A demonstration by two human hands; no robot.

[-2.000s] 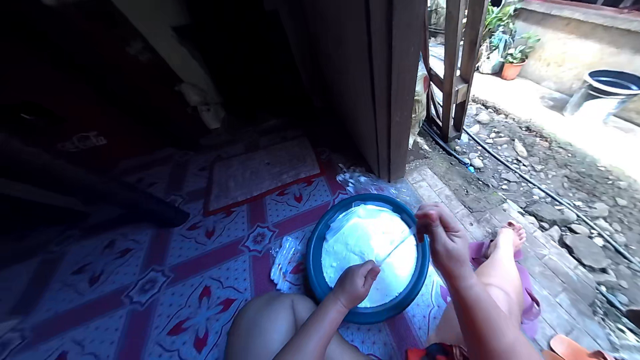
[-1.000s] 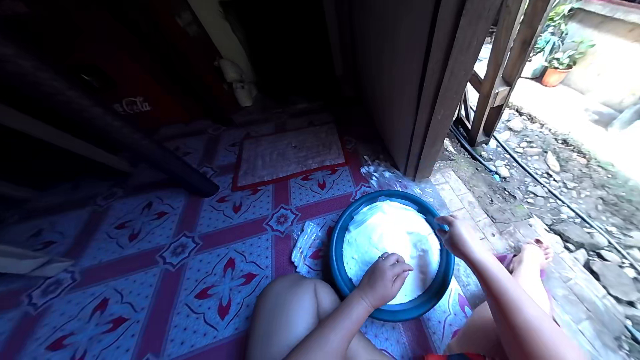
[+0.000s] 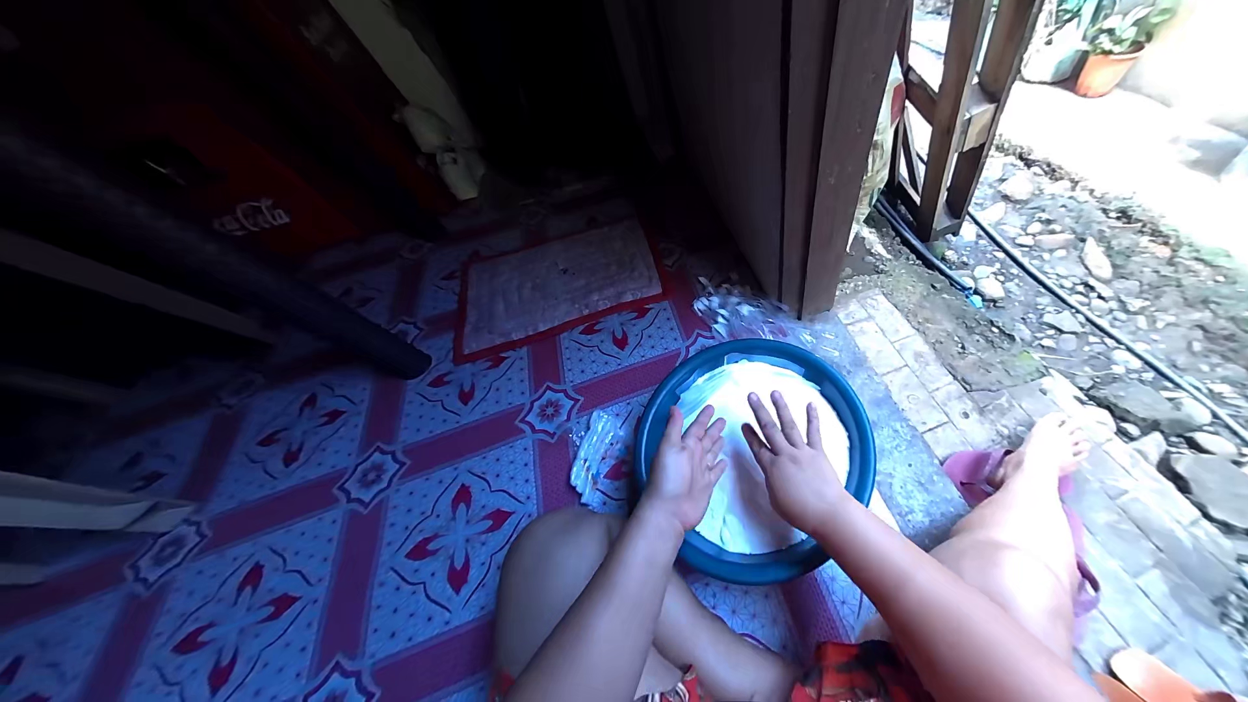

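Note:
A round blue plastic basin sits on the patterned floor covering between my legs. A white material fills much of it; whether it is powder or something else I cannot tell. My left hand is over the basin's left side, palm turned inward, fingers apart and holding nothing. Over the middle and right of the white material is my right hand, back up, fingers spread and empty. Contact with the material is unclear. Clear plastic packets lie just left of the basin, and more clear plastic lies behind it.
A red-edged mat lies farther back. The brown wooden door edge stands behind the basin. At right are paving, stones, a black hose and a pink sandal by my foot. A dark pole reaches in from the left.
My right hand has left the basin's right rim and is now over the white material, fingers spread. My left hand has moved to the basin's left side and its fingers have opened.

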